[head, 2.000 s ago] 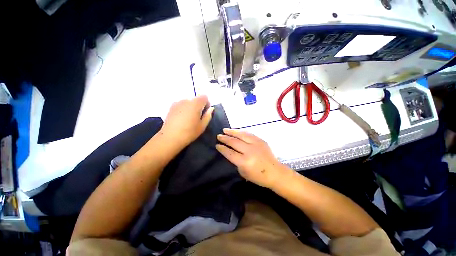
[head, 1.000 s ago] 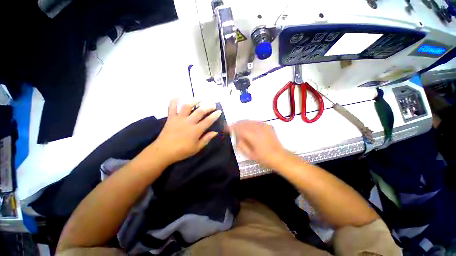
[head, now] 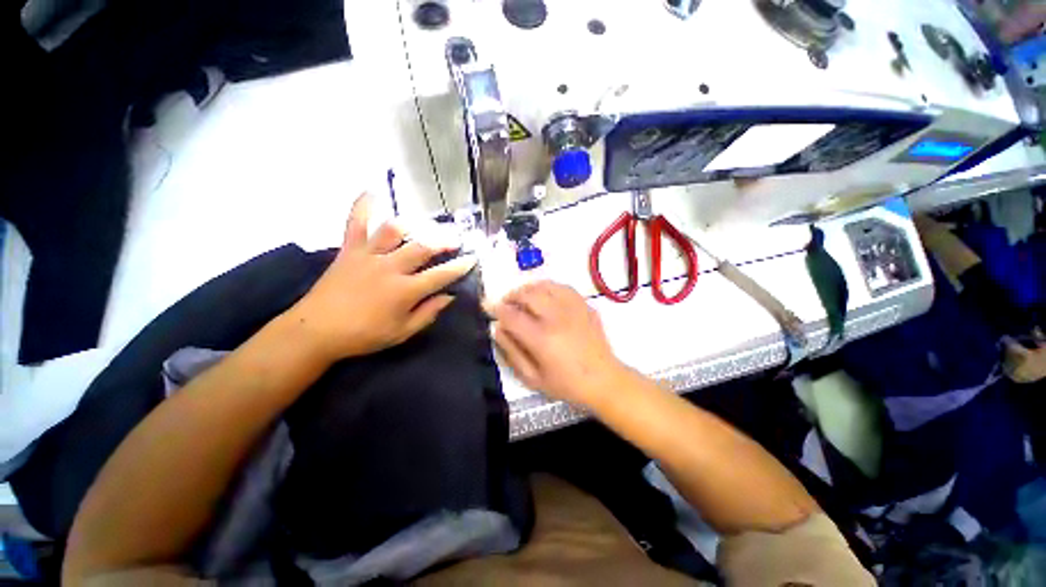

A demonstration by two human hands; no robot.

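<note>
A black garment panel (head: pixel 396 419) lies from the needle area down over the table edge to my lap, with light grey lining (head: pixel 419 548) at its lower end. My left hand (head: pixel 384 287) lies flat on the cloth with fingers spread, its fingertips just in front of the presser foot. My right hand (head: pixel 551 341) is at the cloth's right edge, fingers curled, thumb and index finger at the edge. The cloth's front end at the needle of the white sewing machine (head: pixel 677 57) is partly hidden by my left fingers.
Red-handled scissors (head: pixel 631 258) lie under the machine arm. A tan-grey strip (head: pixel 757 292) and a green scrap (head: pixel 826 281) lie right of them. More black cloth (head: pixel 69 229) lies at the left. Part of a person's hand (head: pixel 1024 361) shows at the right edge.
The camera view has shifted, so machine and table sit further left and lower. Two seconds ago my left fingers were bunched at the cloth's end; now they are spread flat on it.
</note>
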